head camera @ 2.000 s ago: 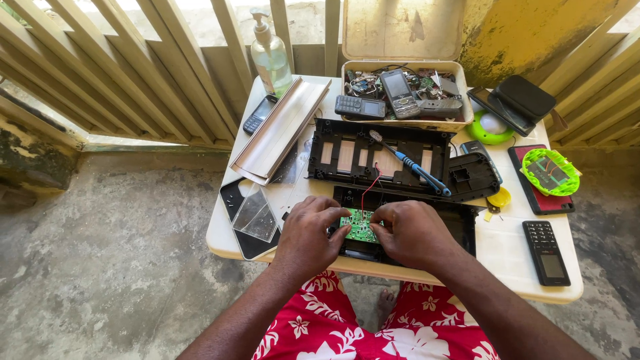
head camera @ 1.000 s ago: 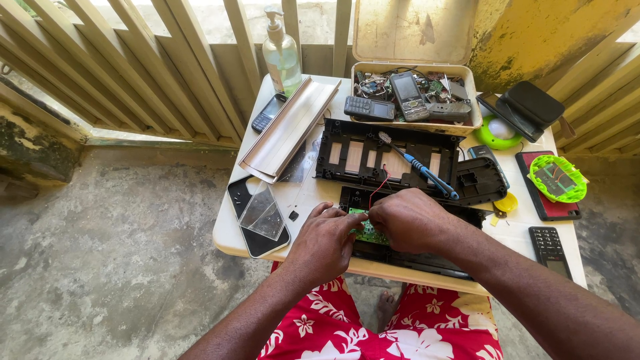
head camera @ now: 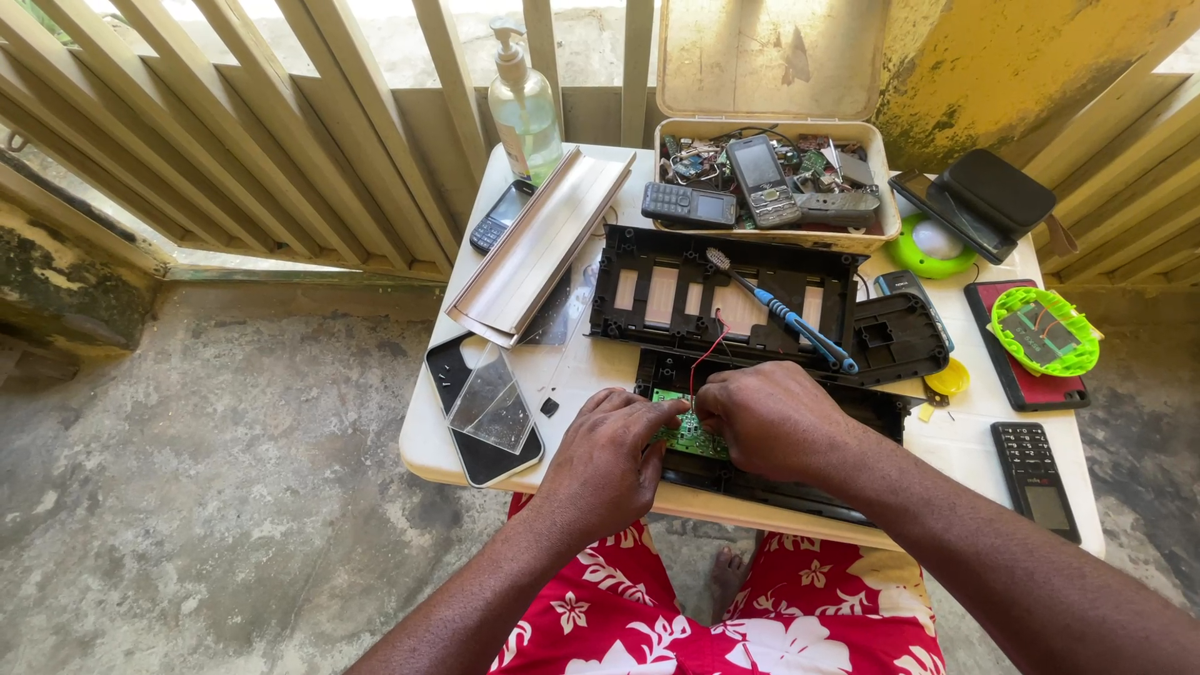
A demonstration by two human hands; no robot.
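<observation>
A green circuit board (head camera: 689,433) lies in the near black plastic housing (head camera: 844,403). My left hand (head camera: 609,450) holds the board's left side, with the thumb and index finger on it. At the board's upper right, my right hand (head camera: 773,417) has its fingers bent together; whether something small is pinched in them is hidden. A red wire (head camera: 705,354) runs from the board up to the far black housing (head camera: 633,253), which has rectangular openings. Across that housing rests a blue-and-black-handled brush (head camera: 787,319), bristles toward the upper left.
A plastic box (head camera: 886,169) of electronic scrap and mobile phones stands at the back of the white table (head camera: 427,412). On the left are a pump bottle (head camera: 525,112), a long metallic panel (head camera: 548,244) and a phone cover (head camera: 520,464); a keypad phone (head camera: 1036,478) lies right.
My right hand has moved from the board's right edge to its upper part, near the red wire. My left hand stays at the board's left side.
</observation>
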